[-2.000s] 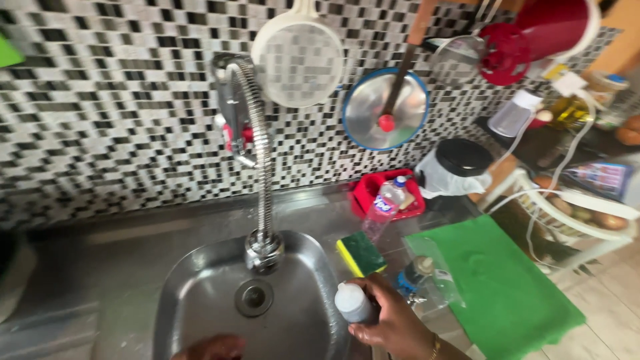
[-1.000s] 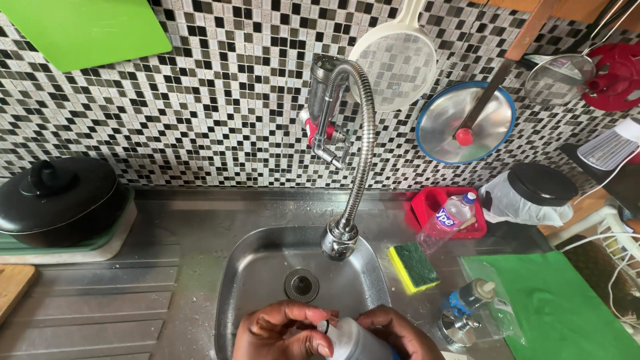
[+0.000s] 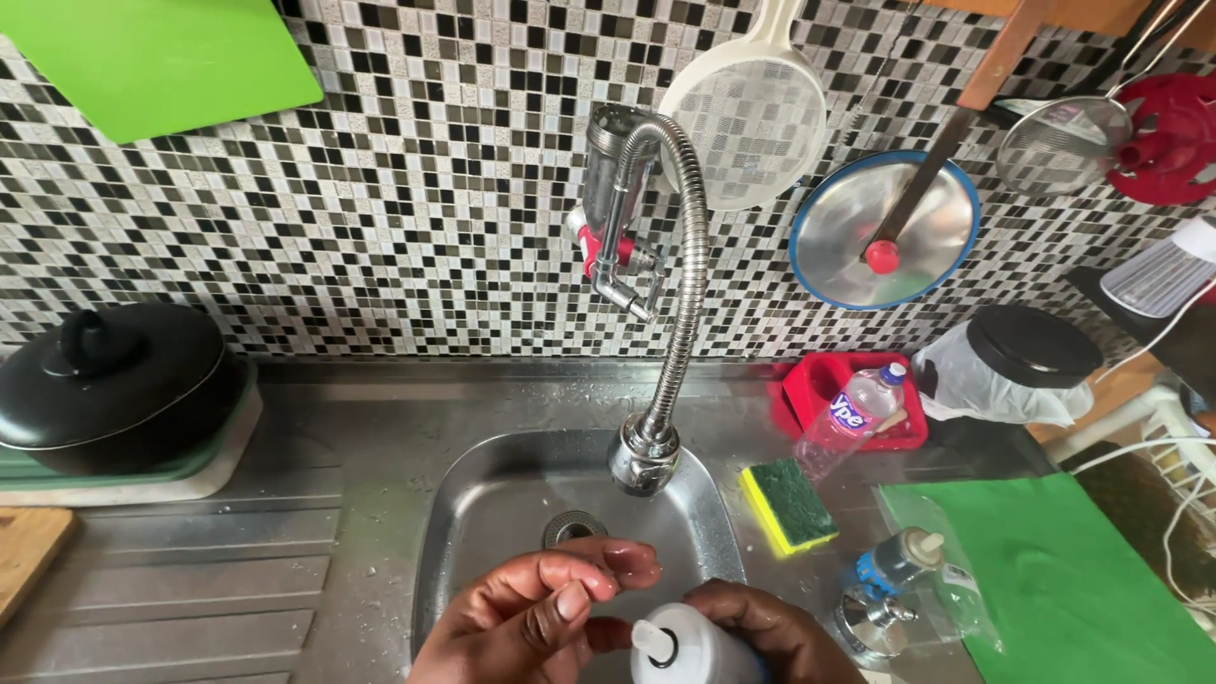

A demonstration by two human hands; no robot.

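Over the front of the stainless steel sink (image 3: 446, 518), my right hand (image 3: 774, 627) grips a white cylindrical filter cartridge (image 3: 698, 651) with a nozzle and a dark ring at its top. Just left of the nozzle is my left hand (image 3: 546, 608), its thumb and forefinger pinched together; whether something small sits between them I cannot tell. The flexible faucet spout (image 3: 689, 266) arches down to its chrome head (image 3: 644, 458) above the basin. A second cartridge (image 3: 898, 560) and a chrome fitting (image 3: 869, 622) lie right of my right hand, by a clear plastic bag (image 3: 959, 598).
A yellow-green sponge (image 3: 788, 505) lies beside the basin. Behind it, a clear bottle (image 3: 855, 413) leans on a red caddy (image 3: 807, 385). A green mat (image 3: 1073, 570) is at the right, a black lidded pot (image 3: 104, 380) at the left. A strainer (image 3: 750, 123) hangs behind the faucet.
My left hand was touching the cartridge top one second ago and is now raised beside it. Two seconds ago the cartridge was held upright right of the basin. The view has shifted.
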